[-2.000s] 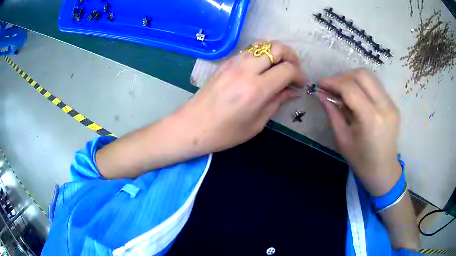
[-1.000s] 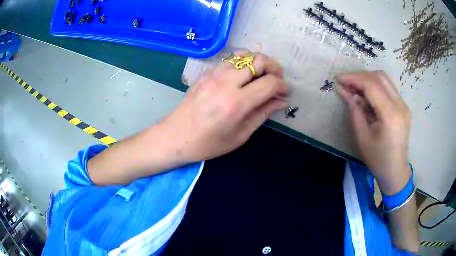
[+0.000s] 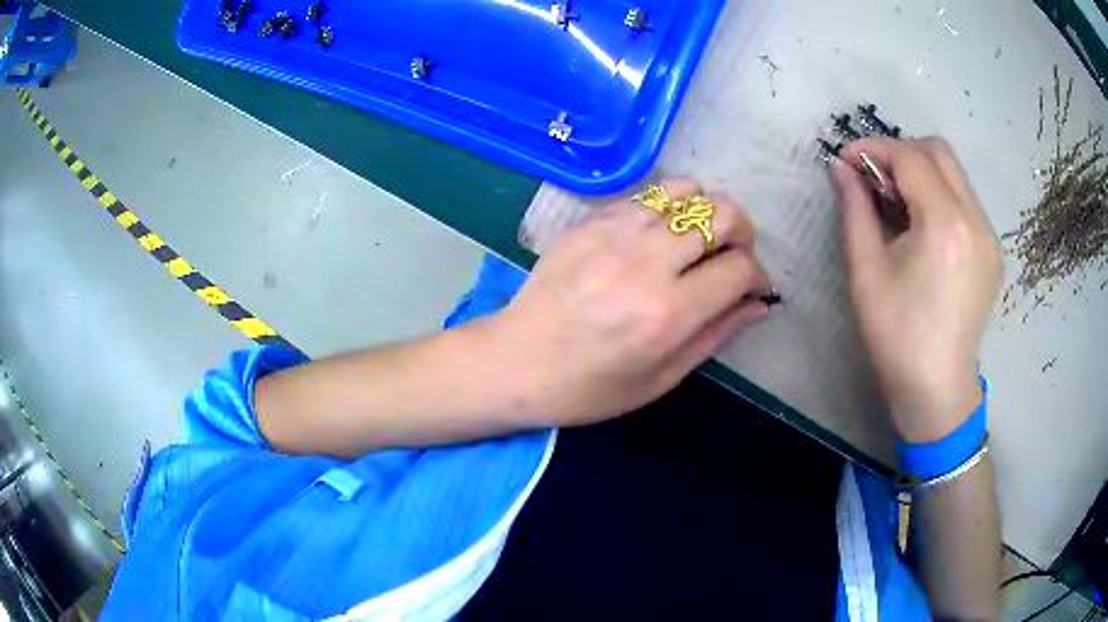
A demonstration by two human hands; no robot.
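My left hand (image 3: 638,310), with a gold ring, has its thumb and finger closed on a small dark component (image 3: 772,297) low over the beige board; the fingers cover most of it. My right hand (image 3: 920,261) holds silver tweezers (image 3: 877,180), mostly hidden by the fingers. A dark component (image 3: 830,152) sits by the right fingertips, beside the near end of the rows of dark components (image 3: 868,120). Whether the tweezers grip it I cannot tell. The right hand hides most of the rows.
A blue tray (image 3: 608,182) with several scattered components lies at the upper left. A tangled heap of fine brown leaded parts (image 3: 1067,225) lies right of my right hand. The beige board (image 3: 778,73) rests on the green bench (image 3: 431,170). Yellow-black floor tape runs at left.
My right hand has moved from the board's near part up to the rows. My left fingertips have closed over the component that lay loose beside them. The view has shifted.
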